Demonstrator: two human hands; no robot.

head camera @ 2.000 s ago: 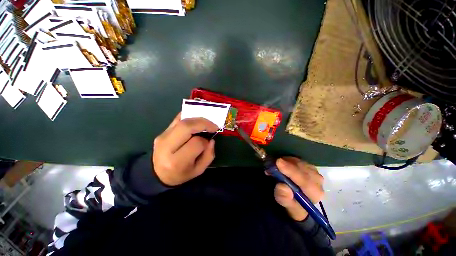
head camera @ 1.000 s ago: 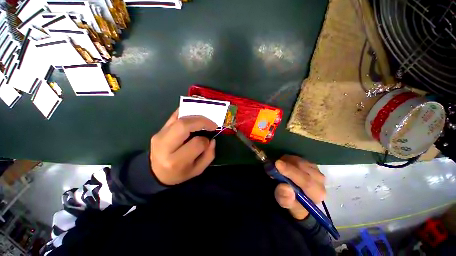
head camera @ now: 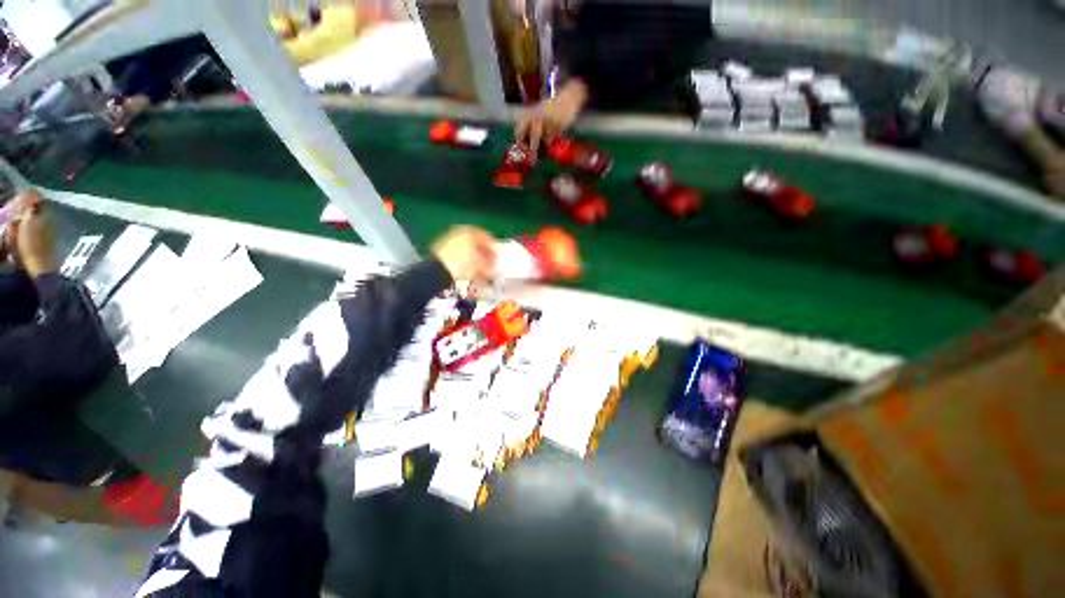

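My left hand (head camera: 465, 255), blurred, is stretched out at the near edge of the green conveyor belt (head camera: 409, 175). It holds a red device housing (head camera: 558, 252) by its white end; the unit is blurred too, over the belt edge. Another red unit (head camera: 470, 341) lies on the pile of white LCD modules (head camera: 526, 386) with orange tails, on the dark green bench. My right hand and the soldering iron are out of the picture.
Several red units lie on the belt. Another person's hand (head camera: 551, 115) touches one across it. A grey post (head camera: 310, 129) stands left of my hand. A mobile phone (head camera: 703, 401), a cardboard box (head camera: 958, 456) and the fan (head camera: 823, 514) are at right. White sheets (head camera: 175, 298) and another person are at left.
The view has swung up to the belt. My left hand has moved from the work spot to the belt with a red unit. My right hand and the iron have left the picture.
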